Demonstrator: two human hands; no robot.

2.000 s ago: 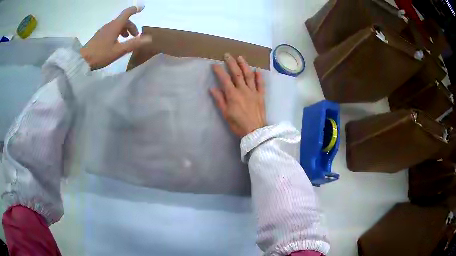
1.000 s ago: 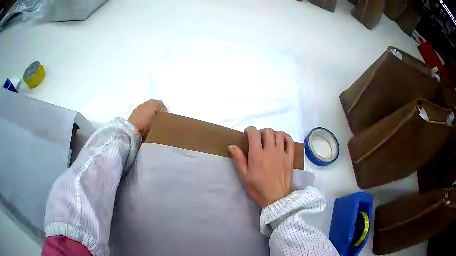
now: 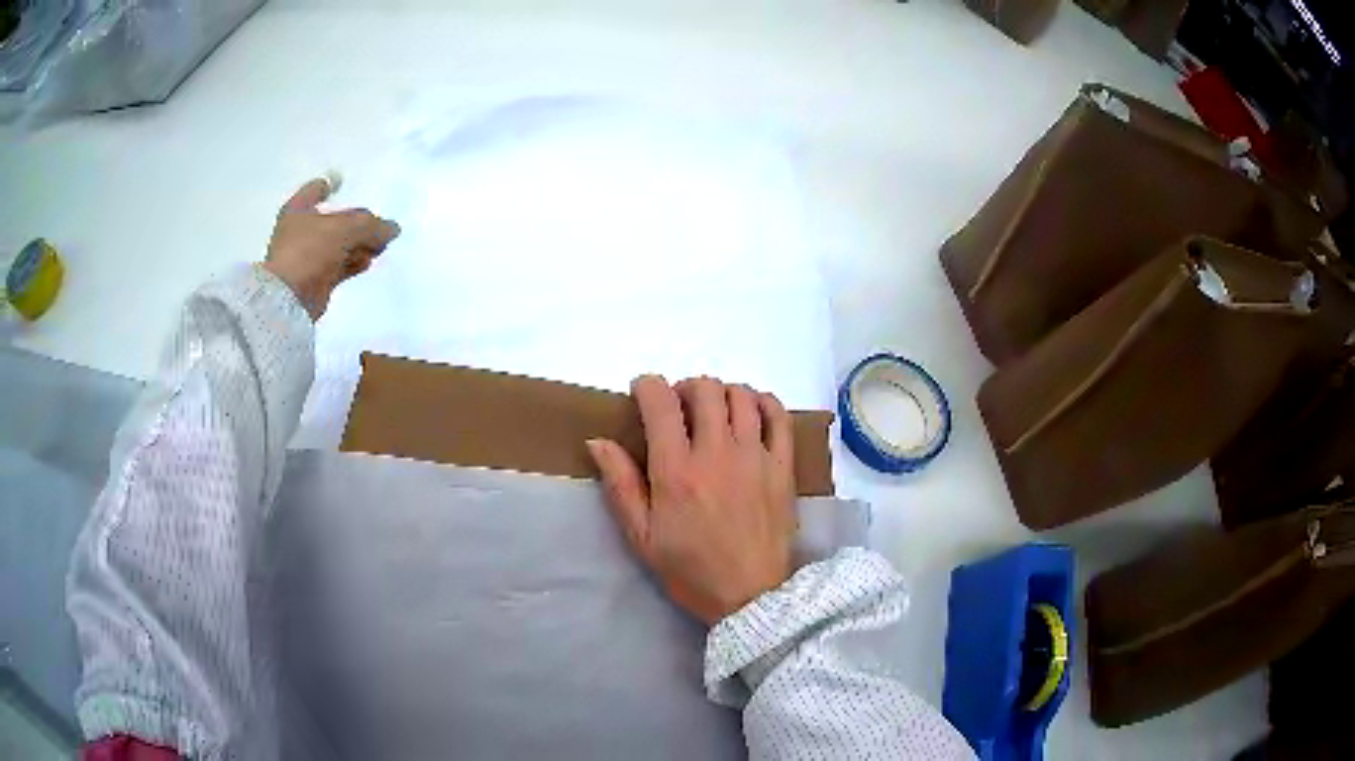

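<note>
A brown handbag [image 3: 491, 419] lies flat in front of me, with a strip of its far edge bare. White tissue paper [image 3: 491, 595] covers the rest of it and looks grey there. More white tissue [image 3: 609, 223] lies spread beyond the bag. My right hand [image 3: 706, 498] rests flat on the bag and the tissue edge, fingers on the brown strip. My left hand [image 3: 320, 250] is beyond the bag's left corner, fingers apart, with nothing visible in it.
A blue-rimmed tape roll [image 3: 849, 416] and a blue tape dispenser [image 3: 1011, 639] are right of the bag. Brown bags [image 3: 1144, 394] stand upright at the right. A small yellow tape roll [image 3: 36, 280] is at the left edge, clear plastic [image 3: 134, 52] at the far left, wrapped packets [image 3: 52, 446] at the left.
Since one second ago, my left hand has left the bag's left corner and moved up and left, fingers opened. My right hand stays on the bag. The view has shifted slightly.
</note>
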